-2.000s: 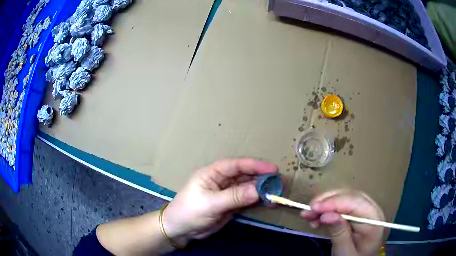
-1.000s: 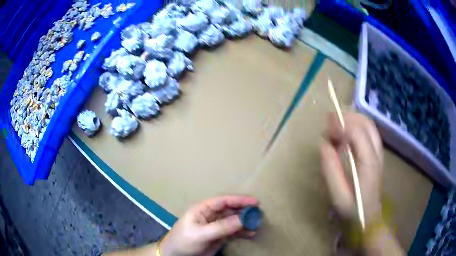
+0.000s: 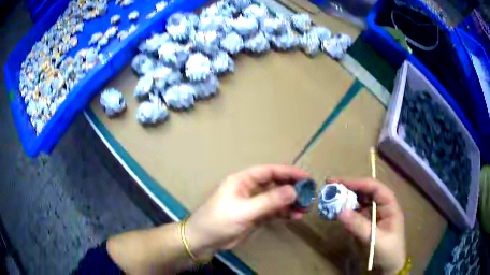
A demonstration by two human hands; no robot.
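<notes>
My left hand [image 3: 252, 207] holds a dark cap part [image 3: 305, 193] between thumb and fingers, its hollow side facing right. My right hand [image 3: 379, 225] holds a white ruffled part [image 3: 336, 201] with its round opening turned toward the cap. The two parts are close together with a small gap between them. The thin pale brush [image 3: 373, 215] is also kept in my right hand, upright in view, tip at the top. The fingertips behind both parts are partly hidden.
A pile of ruffled parts [image 3: 197, 67] lies on the cardboard sheet [image 3: 242, 123], with one loose piece [image 3: 112, 102] at its left. The blue tray [image 3: 80, 91] stands far left. The pale tub [image 3: 391, 131] of dark parts stands right, blue crates [image 3: 456, 51] behind it. Joined pieces [image 3: 463, 255] lie lower right.
My right hand, earlier brushing the cap and then reaching over the cardboard, now holds a ruffled part beside the cap. My left hand has moved right and up with the cap. The view has shifted.
</notes>
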